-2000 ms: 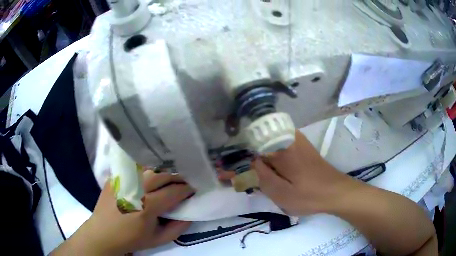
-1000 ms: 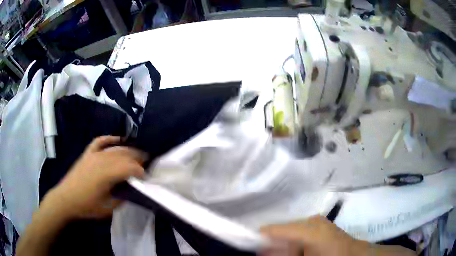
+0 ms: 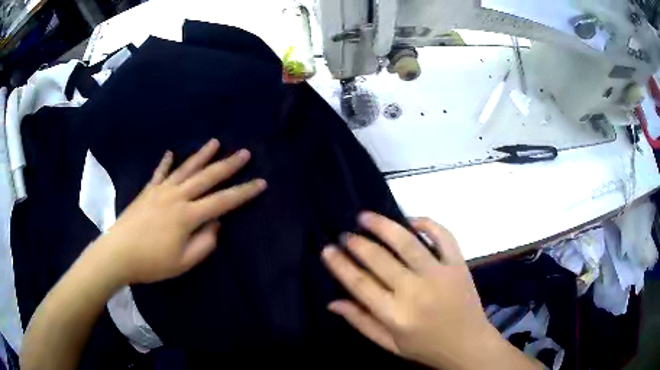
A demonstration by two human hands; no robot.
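A large black fabric panel [image 3: 268,289] lies spread over the table and down its front edge, left of the needle area. My left hand [image 3: 170,217] lies flat on it with fingers spread. My right hand [image 3: 405,289] rests on its right part, fingers apart; whether the thumb side pinches the edge is hard to tell. A white fabric piece [image 3: 98,191] shows at the left beside my left wrist. The presser foot [image 3: 349,90] stands just right of the panel's edge.
Black thread snips [image 3: 528,153] lie on the machine bed at the right, near a slim white stick [image 3: 493,101]. The off-white machine head [image 3: 347,36] overhangs the top, with a floral cloth wrap [image 3: 295,50] on its left. White scraps [image 3: 615,253] hang below the table at the right.
The view has shifted back from close under the machine head. The fabric, lifted with white side showing a second ago, now lies black side up. Both hands have moved onto it, fingers spread.
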